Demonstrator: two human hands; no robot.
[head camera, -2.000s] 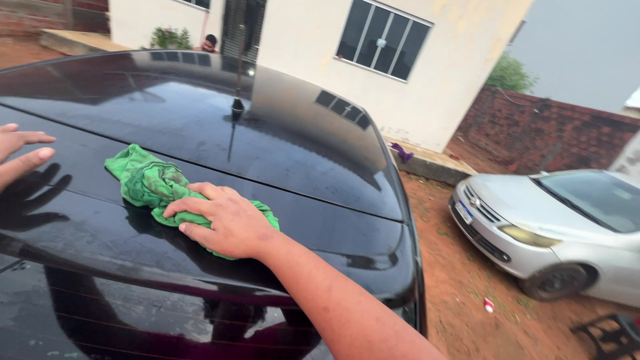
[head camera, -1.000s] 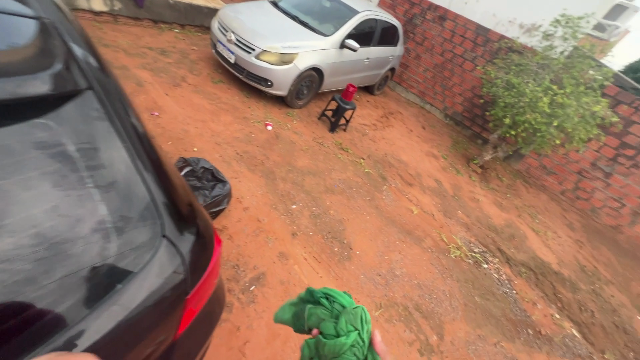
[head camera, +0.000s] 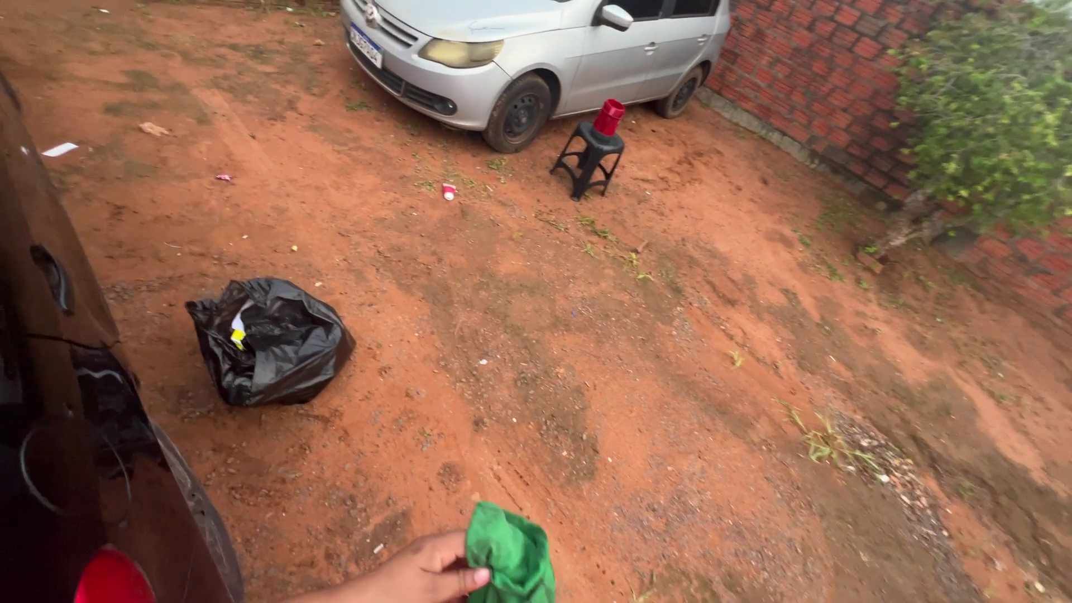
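Observation:
My left hand (head camera: 431, 571) reaches in from the lower left and pinches a crumpled green cloth (head camera: 512, 557) between thumb and fingers, at the bottom of the head view. The cloth's lower part is cut off by the frame edge. The hand and cloth are over reddish dirt ground, to the right of a dark car's body (head camera: 50, 352) and its red tail light (head camera: 113, 578). My right hand is not in view.
A black plastic bag (head camera: 276, 343) sits on the dirt beside the dark car. Farther off, a red container (head camera: 609, 117) stands on a black stool (head camera: 593, 155) near a silver car (head camera: 536, 50). A small tree (head camera: 988, 126) grows by the brick wall (head camera: 804, 75).
The view has swung right and down, off the dark car's rear. My right hand, earlier on the cloth at the car, has left the view; my left hand now holds the cloth.

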